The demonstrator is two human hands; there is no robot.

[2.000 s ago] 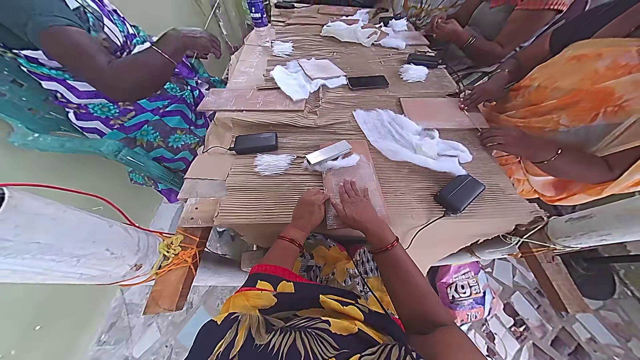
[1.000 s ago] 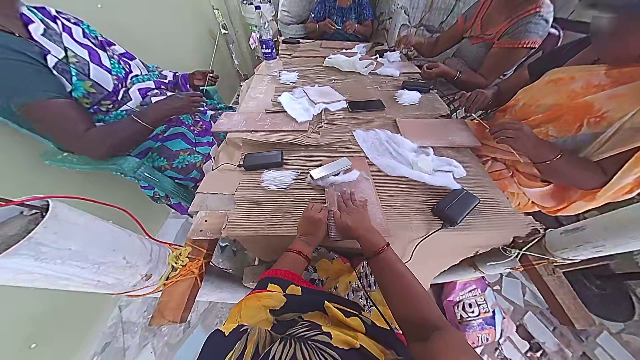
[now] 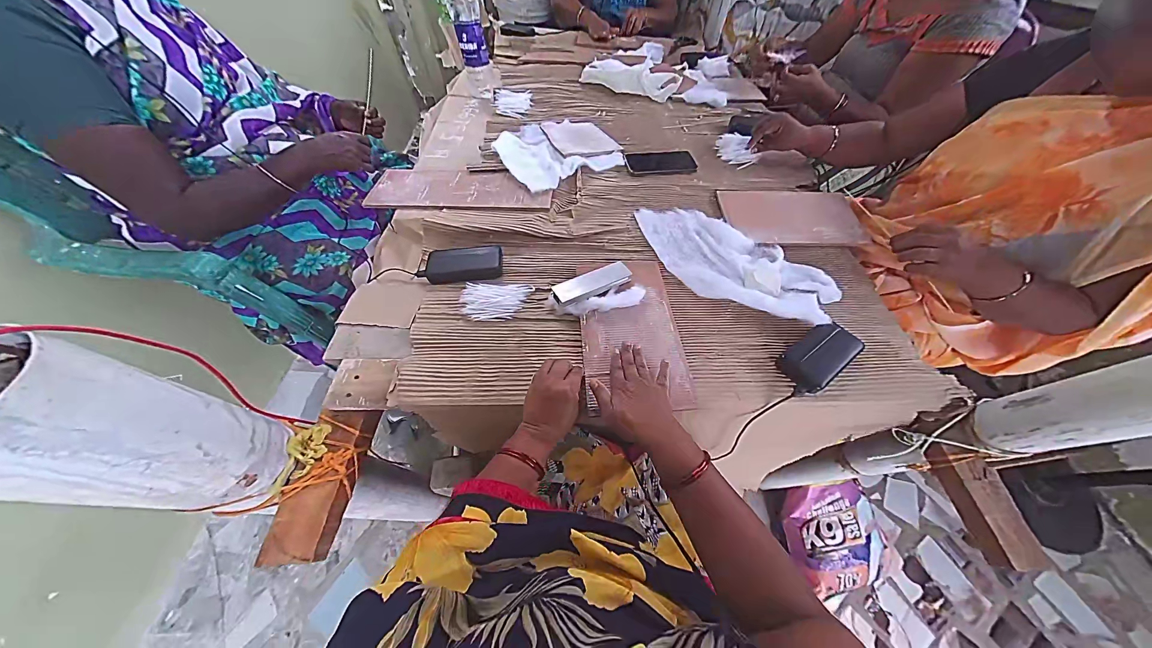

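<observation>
My right hand (image 3: pixel 639 391) lies palm down, fingers spread, on the lower part of a flat pinkish-brown board (image 3: pixel 634 328). Beside the board's left edge, my left hand (image 3: pixel 552 393) has its fingers curled; whether it holds anything thin is hidden. A silvery metal box (image 3: pixel 591 283) rests across the top of the board, touching a tuft of white cotton (image 3: pixel 612 301). Left of it is a pile of thin white sticks, perhaps cotton wicks (image 3: pixel 495 301). A large sheet of white cotton (image 3: pixel 733 261) spreads out to the right of the board.
Corrugated cardboard (image 3: pixel 495 360) covers the table. Black corded boxes lie at left (image 3: pixel 463 265) and right (image 3: pixel 820 357). Farther off are a phone (image 3: pixel 661 162), more boards (image 3: pixel 792 217), cotton (image 3: pixel 630 79) and a bottle (image 3: pixel 470 40). Several people sit around the table, one in an orange garment (image 3: pixel 1035 216).
My hands stay at the board, with only small shifts. The person at the left, whose hand was raised empty-looking two seconds ago, now holds a thin stick upright. The view has tilted slightly.
</observation>
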